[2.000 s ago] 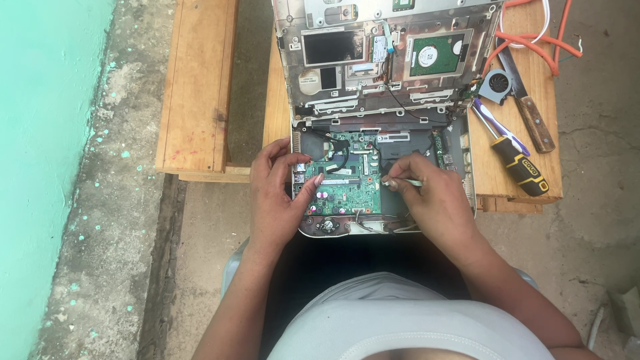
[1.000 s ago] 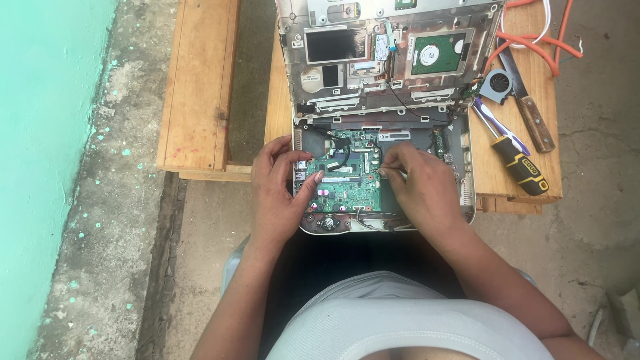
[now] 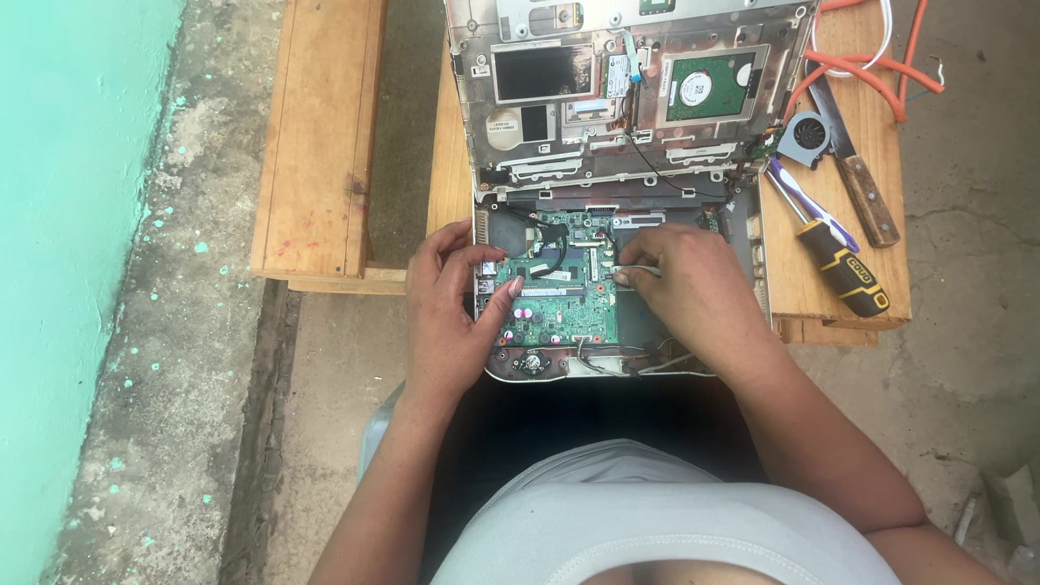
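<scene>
An opened laptop chassis [image 3: 682, 313] lies before me, with a green motherboard [image 3: 597, 313] at its left and its upper shell [image 3: 561, 146] tilted up behind. My left hand [image 3: 455, 313] rests over the chassis' left edge, thumb on the motherboard and fingers near the side ports. At the board's right edge, my right hand [image 3: 691, 284] pinches a thin, pale item [image 3: 636, 269] between thumb and forefinger; the fingers partly hide it, and its kind cannot be told. Black cables [image 3: 557, 244] cross the board's upper part. A round speaker [image 3: 533, 363] sits at the front left corner.
Right of the chassis, the wooden table [image 3: 881, 284] holds a cooling fan [image 3: 806, 138], a wooden-handled knife [image 3: 868, 199], a yellow-black screwdriver [image 3: 845, 268], a purple-white toothbrush [image 3: 812, 203] and orange cable [image 3: 861, 65]. A wooden bench [image 3: 321, 138] stands at left beside a green wall [image 3: 81, 162].
My right hand has moved up along the motherboard's right edge from its lower place two seconds ago. The left hand has stayed about where it was.
</scene>
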